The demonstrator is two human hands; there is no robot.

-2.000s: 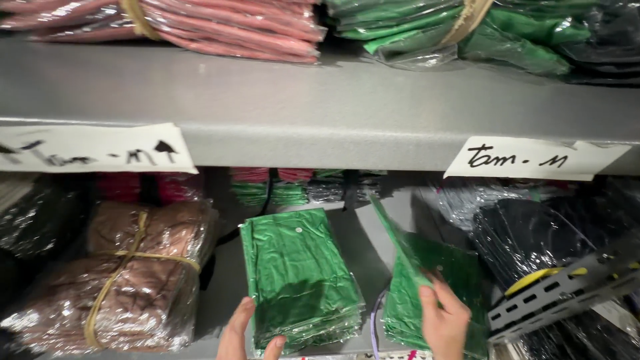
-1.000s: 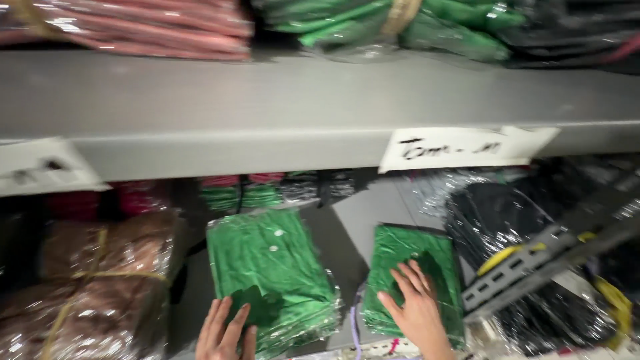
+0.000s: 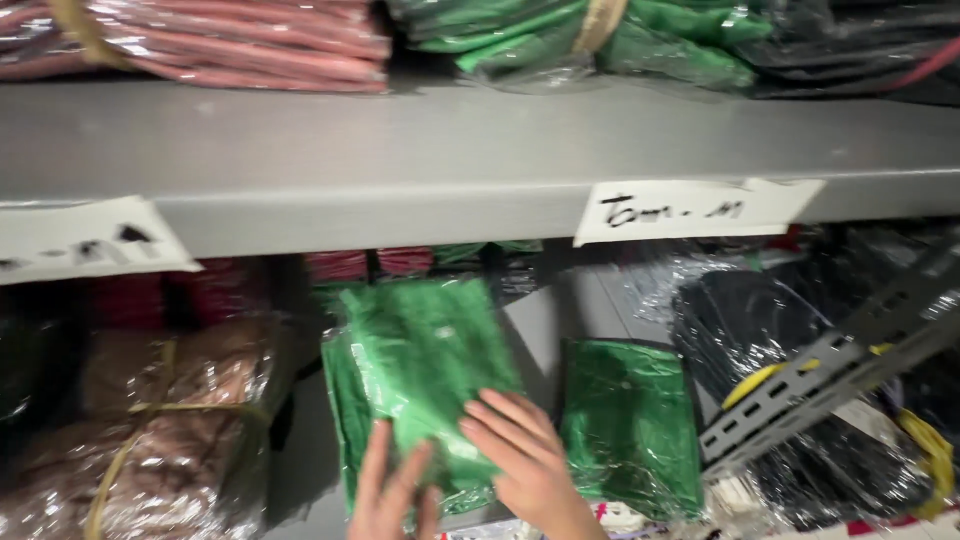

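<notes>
A green garment in clear plastic (image 3: pixel 435 352) lies slightly askew on a stack of similar green packets (image 3: pixel 341 420), low in the middle of the head view. My left hand (image 3: pixel 394 480) touches its near left part with fingers spread. My right hand (image 3: pixel 525 457) rests on its near right side, fingers extended; whether either hand grips the plastic cannot be told. To the right of my right hand sits a second pile of green packets (image 3: pixel 630 420).
Above runs a grey metal shelf (image 3: pixel 375 150) with handwritten paper labels (image 3: pixel 697 210), carrying pink (image 3: pixel 262 45) and green bundles (image 3: pixel 525 37). Tied brown packets (image 3: pixel 172 435) stand at left. A slotted metal upright (image 3: pixel 825 367) slants before black packets (image 3: pixel 750 322) at right.
My right hand has moved left from the right green pile to the left one. A packet now lies askew on the left stack, where the top looked more even before.
</notes>
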